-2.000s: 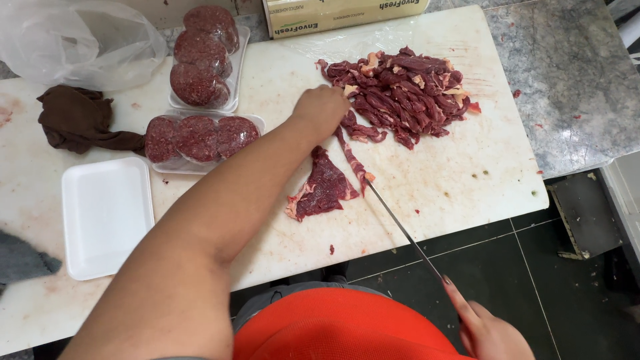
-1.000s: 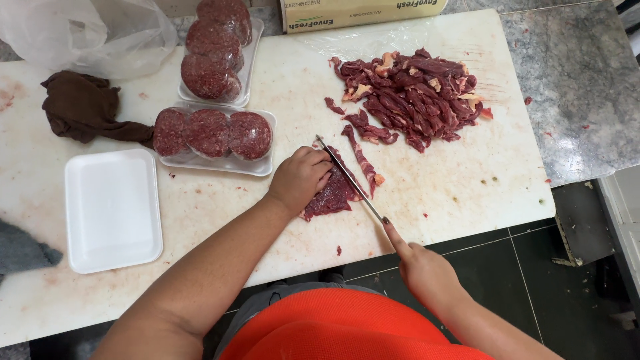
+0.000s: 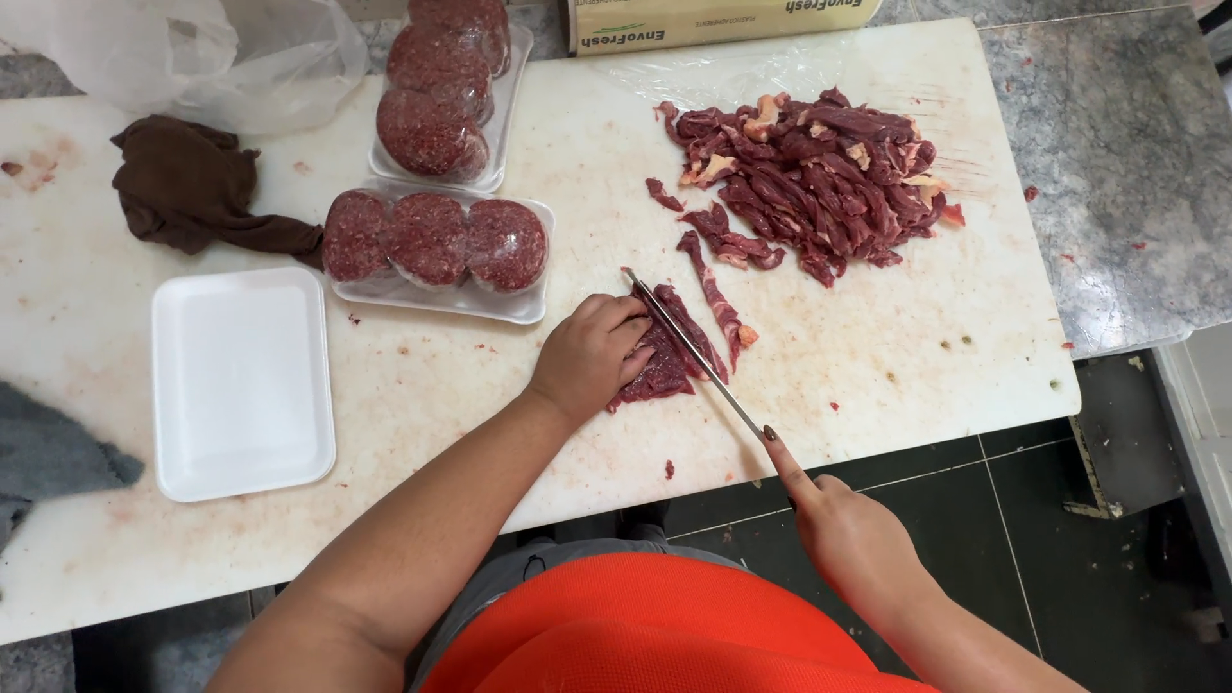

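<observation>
My left hand [image 3: 599,354] presses a flat piece of raw red meat [image 3: 659,371] against the white cutting board [image 3: 462,404], fingertips near the blade. In my right hand [image 3: 830,510] is a long thin knife [image 3: 695,354], its handle hidden in my grip and my index finger stretched along it. The blade lies across the meat, with a cut strip [image 3: 691,322] on its right side. Another strip with some fat [image 3: 714,298] lies just beyond. A heap of meat strips [image 3: 818,183] sits at the board's upper right.
Two wrapped trays of ground meat portions [image 3: 438,245] [image 3: 443,106] lie left of centre. Left of them are an empty white foam tray [image 3: 243,385], a dark brown cloth [image 3: 183,183], a plastic bag [image 3: 241,58] and a grey cloth [image 3: 53,448]. A plastic wrap box [image 3: 712,21] stands behind.
My left hand has moved from the strip near the heap down onto the flat piece. The knife has come over that piece, and since the second frame a strip has parted to its right.
</observation>
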